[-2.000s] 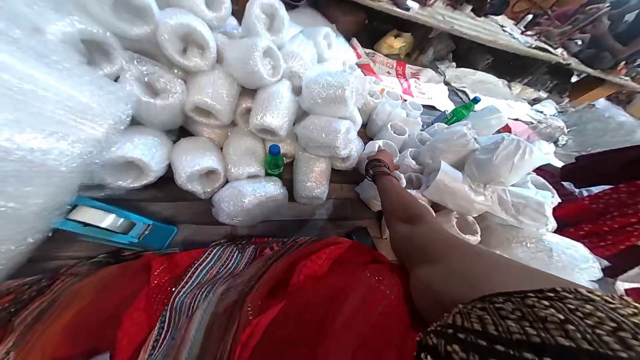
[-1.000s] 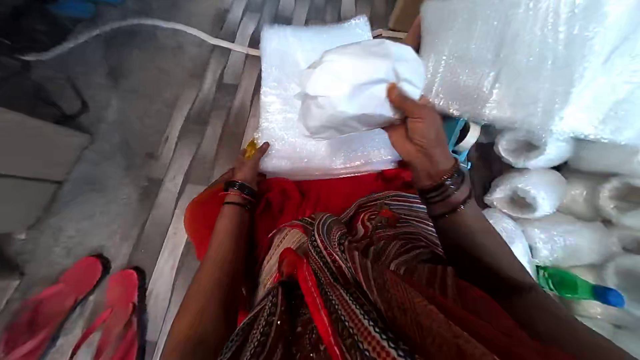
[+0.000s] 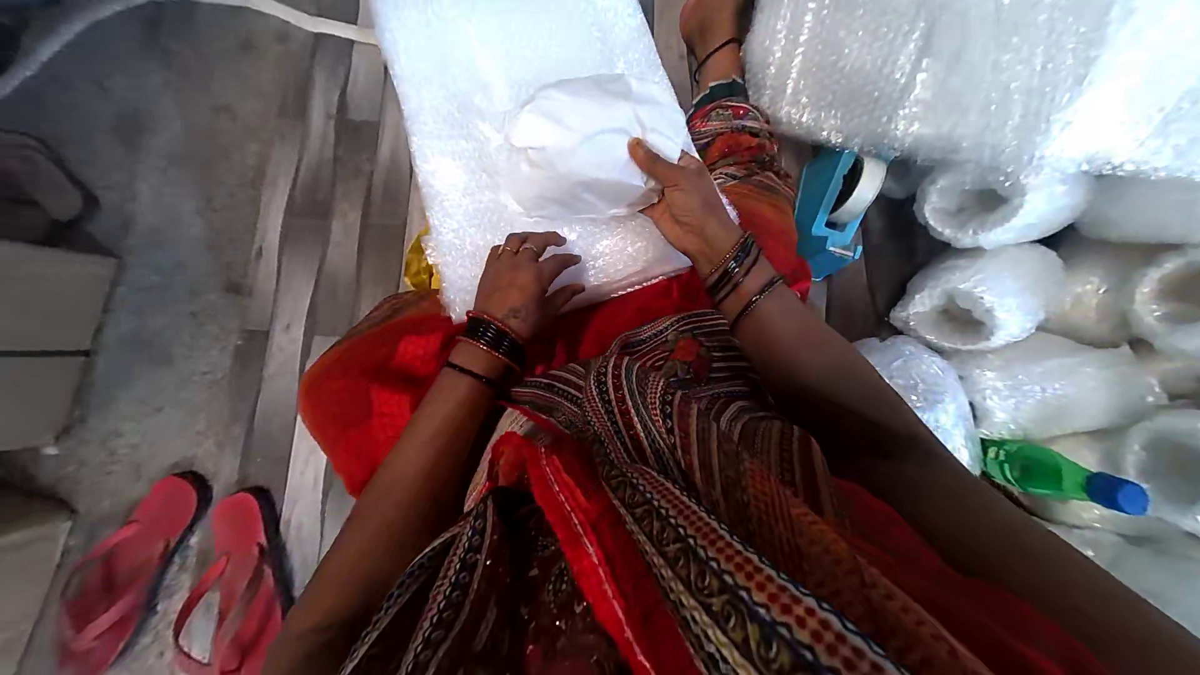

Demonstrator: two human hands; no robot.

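Note:
A bundle wrapped in white paper or thin foam (image 3: 581,150) lies on a stack of bubble wrap sheets (image 3: 469,187) across my lap. My right hand (image 3: 689,202) grips the bundle's right side, thumb on top and the other fingers partly hidden. On the near edge of the bubble wrap rests my left hand (image 3: 530,277), fingers spread and slightly curled, holding nothing. What is inside the white wrapping cannot be seen.
Right of my knee stands a blue tape dispenser (image 3: 830,216). Bubble-wrapped rolls (image 3: 975,295), a green bottle (image 3: 1059,473) and a large bubble wrap sheet (image 3: 919,75) lie on the right. Pink flip-flops (image 3: 230,581) sit at lower left.
Two seconds ago one hand reached among the white wrapped pieces; the view has since swung to my lap. My left hand has moved from the bubble wrap's left corner onto its near edge.

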